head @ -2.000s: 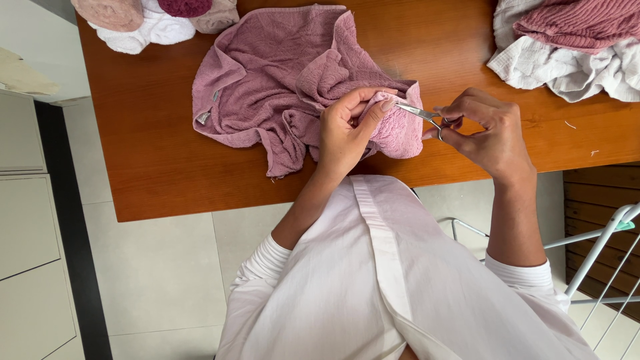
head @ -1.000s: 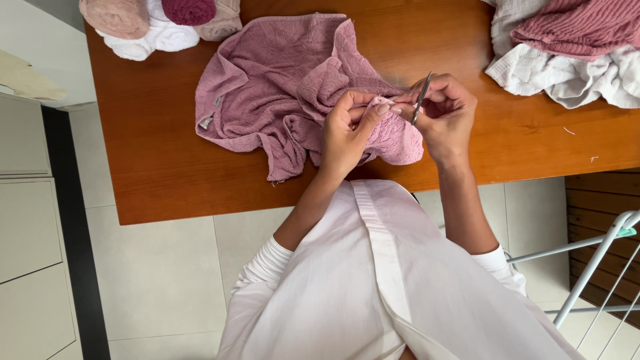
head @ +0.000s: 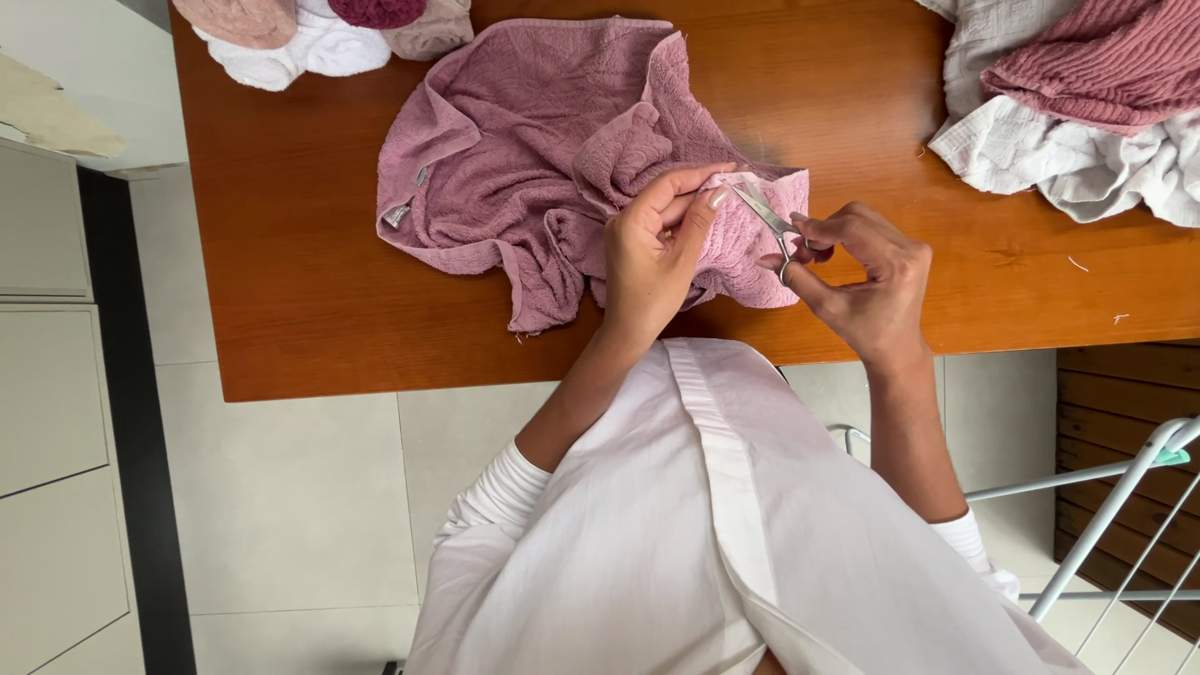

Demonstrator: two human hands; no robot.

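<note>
A pink terry towel [head: 553, 122] lies rumpled on the wooden table [head: 300, 309], with a small tag near its left edge. My left hand [head: 661, 244] pinches the towel's edge between thumb and fingertips, close to its right end. In my right hand [head: 858, 272] is a small pair of metal scissors [head: 771, 217], thumb and a finger at the handle loops. The blades point up and left, with their tips at the pinched edge beside my left fingertips. Whether the tips touch the fabric cannot be told.
Rolled towels [head: 342, 47] in white, beige and dark red sit at the table's back left. White and pink crinkled cloths [head: 1078, 150] are heaped at the right. Thread bits [head: 1078, 264] lie near them. A metal drying rack [head: 1106, 520] stands below the table's right side.
One second ago the scissors pointed upward, with my right fingers at the towel's edge beside my left hand. Now my right hand is drawn back to the right and the blades are turned toward the edge.
</note>
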